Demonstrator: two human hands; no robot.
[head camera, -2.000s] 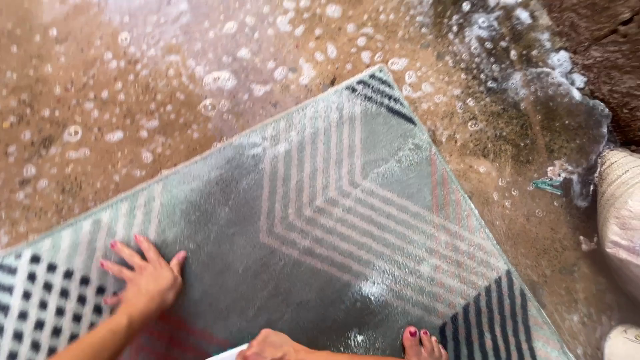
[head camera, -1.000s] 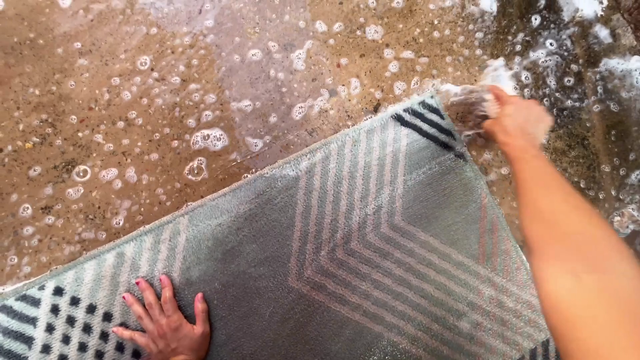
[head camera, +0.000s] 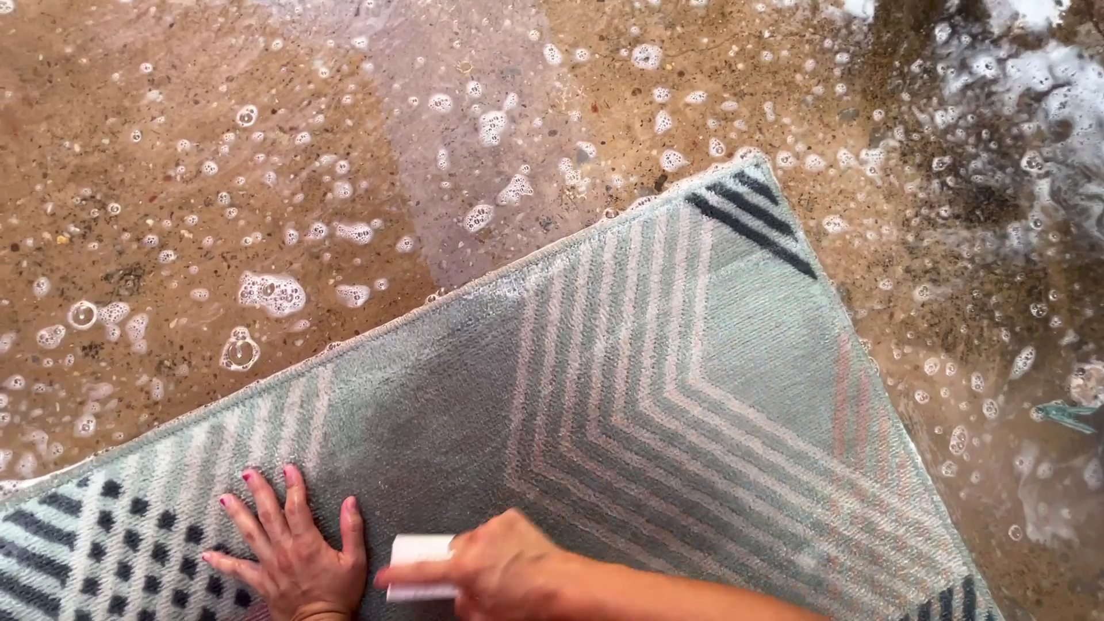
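Observation:
A wet patterned rug (head camera: 431, 388) in grey-green with pale stripes and dark bars lies on the floor. My left hand (head camera: 302, 552) rests flat on it near the bottom edge of the view, fingers spread, beside the dark checks. Just right of it, my right hand (head camera: 492, 569) grips a white block-shaped object (head camera: 423, 552), which looks like a scrubbing brush; its underside against the rug is hidden. The rug's far corner (head camera: 755, 172) points up and right, with dark diagonal bars.
Brown wet floor (head camera: 172, 216) with soap bubbles surrounds the rug. Thicker foam (head camera: 1052, 95) and water lie at the upper right. A small teal scrap (head camera: 1069, 416) sits on the floor at the right.
My right hand has moved from the rug's far corner back toward me, close beside my left hand. The left hand stays spread on the rug.

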